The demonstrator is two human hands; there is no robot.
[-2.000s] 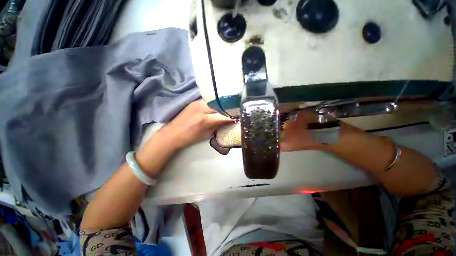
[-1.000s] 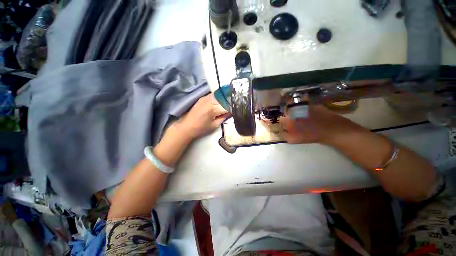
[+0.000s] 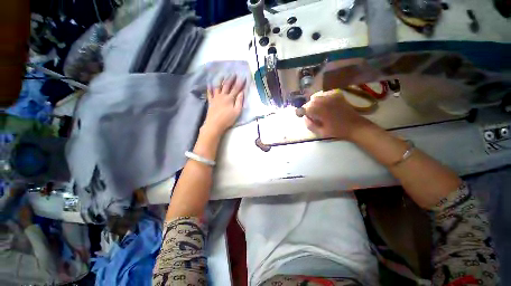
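A grey cloth panel (image 3: 140, 123) lies left of the sewing machine and hangs over the table's front edge. My left hand (image 3: 225, 103) lies on its right part with the fingers spread, palm down. My right hand (image 3: 333, 114) is beside the needle area with its fingers curled; whether it pinches something small is unclear. The white machine head (image 3: 347, 33) with a teal stripe stands above. A dark shiny curved guard (image 3: 272, 81) hangs left of the presser foot area, which is brightly lit. The pale machine bed (image 3: 291, 131) lies under my right hand.
A fanned stack of grey pieces (image 3: 171, 42) lies at the back left. Snips with yellow and red handles (image 3: 367, 95) lie on the bed behind my right hand. A bright blue heap (image 3: 131, 254) is at the lower left. Another person's arm (image 3: 36, 240) shows there.
My left hand has moved from beside the needle area onto the cloth and spread its fingers. My right hand stays near the needle. The view has shifted, showing more of the bed and the snips.
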